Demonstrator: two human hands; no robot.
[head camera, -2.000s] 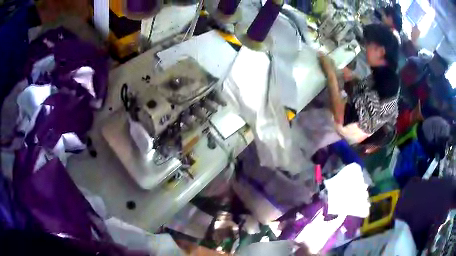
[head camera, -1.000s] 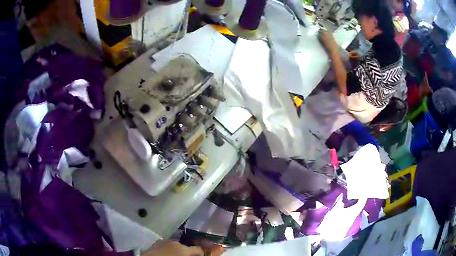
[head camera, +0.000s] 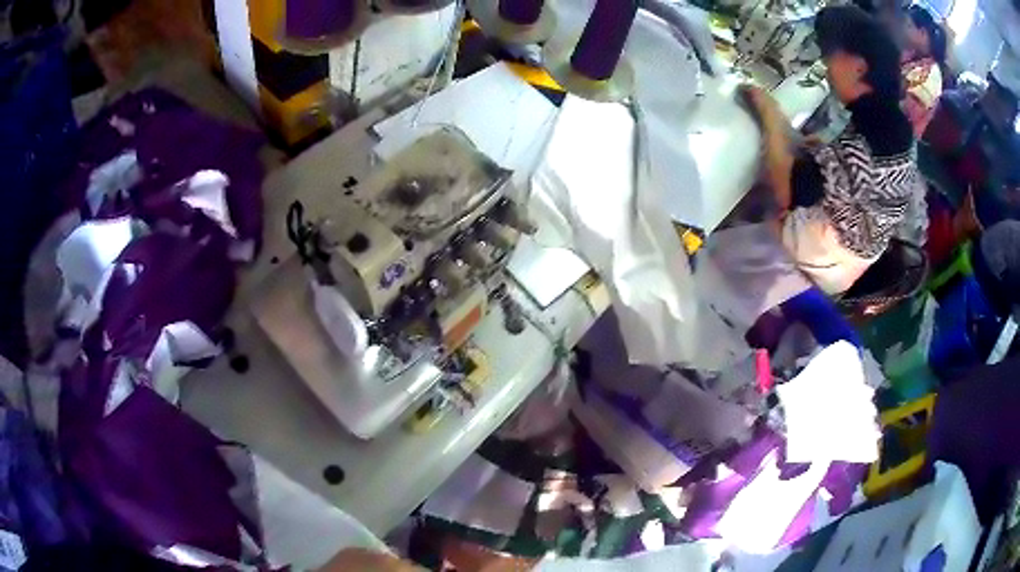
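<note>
The overlock machine (head camera: 408, 268) stands on the pale table (head camera: 369, 492), with its oval white plate (head camera: 341, 318) at its left side. No cloth shows under its needle area. Purple cut pieces with white undersides (head camera: 162, 447) are heaped along the left of the table. A white piece (head camera: 302, 520) lies over the near table edge beside them. A skin-toned sliver, seemingly my left hand (head camera: 364, 562), is cut off by the bottom edge beside this white piece; its fingers and any grip cannot be made out. My right hand is not in view.
Purple thread cones (head camera: 604, 39) stand behind the machine. White cloth (head camera: 604, 212) drapes over the table's far right end. Offcuts (head camera: 772, 480) lie below right, near a yellow-rimmed bin (head camera: 900, 447). A person (head camera: 856, 168) works at another machine at upper right. A white slotted box (head camera: 906, 525) is at lower right.
The whole view has shifted with my head. The skin-toned shape at the bottom edge shows less than one second ago. The machine and purple heap look unchanged.
</note>
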